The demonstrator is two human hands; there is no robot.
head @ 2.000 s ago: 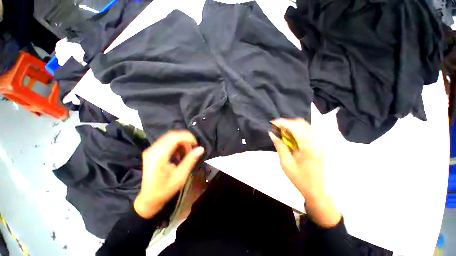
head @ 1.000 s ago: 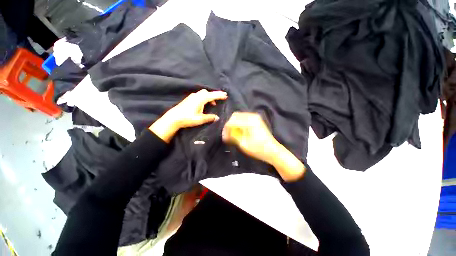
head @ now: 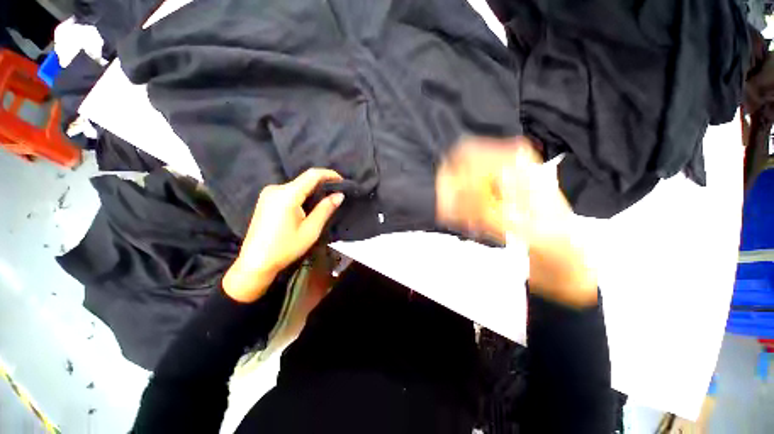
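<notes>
A large dark garment lies spread on the white table in front of me, with a seam running down its middle. My left hand pinches a fold of the garment near its lower edge, thumb against fingers. My right hand is strongly blurred over the garment's lower right corner. A faint yellowish patch shows in it, too blurred to tell what it holds. A small white mark shows on the cloth between the hands.
A crumpled black garment pile lies at the right on the white table. Dark cloth hangs low at the left. An orange stool stands at the far left on the grey floor. Blue bins show at the right edge.
My left hand has moved down from mid-garment and taken a fold near the lower edge. My right hand has moved right, away from the centre seam. The view has shifted, so the garment sits higher.
</notes>
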